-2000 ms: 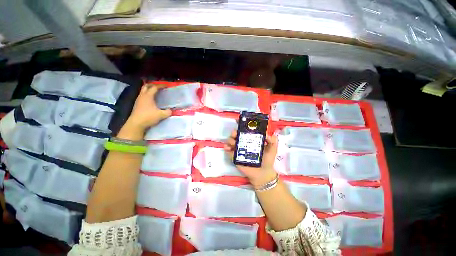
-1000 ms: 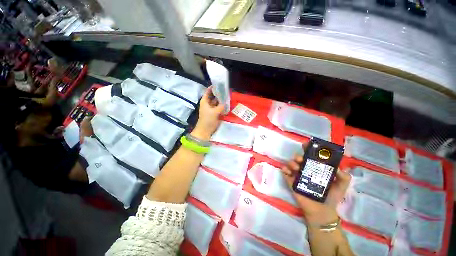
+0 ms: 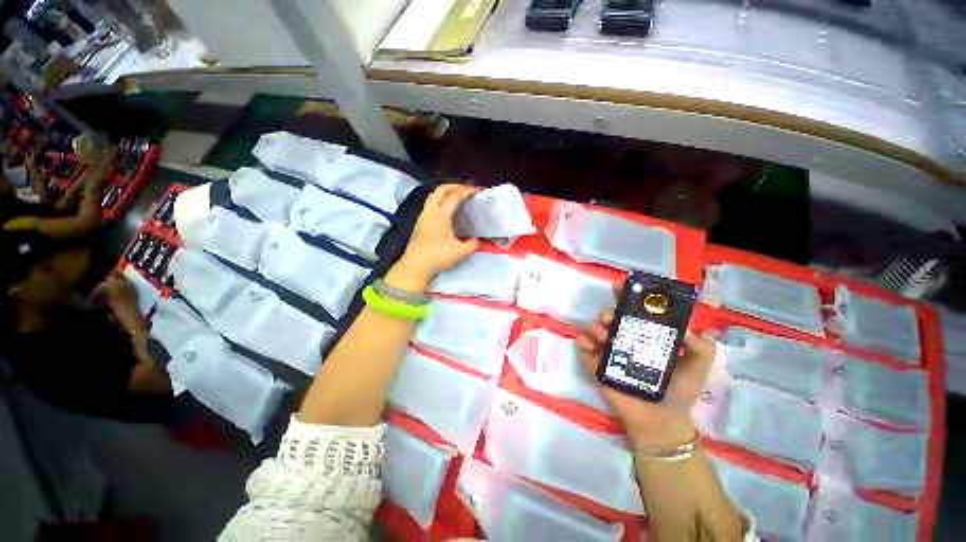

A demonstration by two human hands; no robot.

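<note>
My left hand (image 3: 436, 238) holds one end of a bagged unit (image 3: 496, 214) in a frosted pouch at the top left corner of the red tray (image 3: 691, 246). My right hand (image 3: 667, 394) holds an unbagged black handset (image 3: 648, 336) above the tray, with its gold ring and white lit or label area facing up. Rows of bagged units lie in the red tray below both hands. More bagged units (image 3: 316, 273) lie in rows on the dark tray to the left.
A raised white shelf (image 3: 657, 79) runs across the back, with small dark units (image 3: 627, 15) and a yellowish folder (image 3: 450, 23) on it. A pale post (image 3: 334, 74) stands behind the dark tray. At far left, a seated person (image 3: 79, 349) is beside red trays of small dark units.
The bagged unit in my left hand has gone from upright to low over the tray corner, where a white label showed before. The view has shifted slightly. My right hand still holds the handset.
</note>
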